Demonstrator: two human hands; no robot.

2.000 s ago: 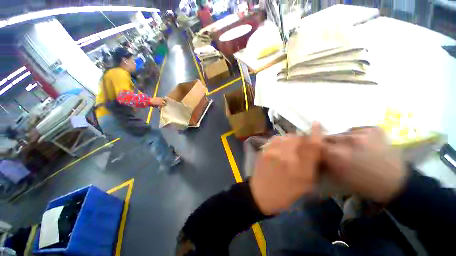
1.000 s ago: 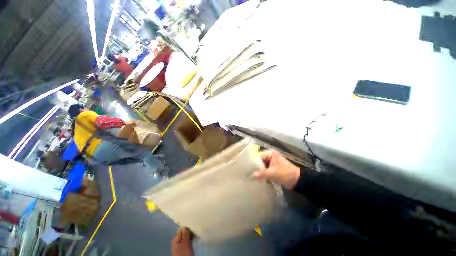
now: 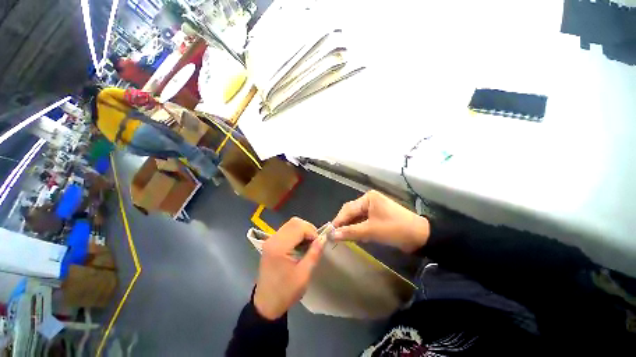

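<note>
A beige bag body (image 3: pixel 359 282) with a yellow line along its edge hangs over my lap, below my hands. My left hand (image 3: pixel 287 261) pinches the bag's corner between thumb and fingers. My right hand (image 3: pixel 380 222) pinches the same corner from the right, its fingertips touching those of my left hand. The small detail between the fingertips is too fine to tell. A thin dark cord (image 3: pixel 406 167) lies over the table edge, near a tiny green item (image 3: pixel 447 155).
A white table (image 3: pixel 418 56) holds a fanned pile of bag bodies (image 3: pixel 307 73) and a black phone (image 3: pixel 509 104). Open cartons (image 3: pixel 268 183) stand on the floor past the table's corner. A person in yellow (image 3: pixel 122 118) bends over boxes further off.
The bag body has turned and dropped lower. My left hand has come up from its lower edge to meet my right hand at a corner. The person in yellow has moved beyond the wheeled carton.
</note>
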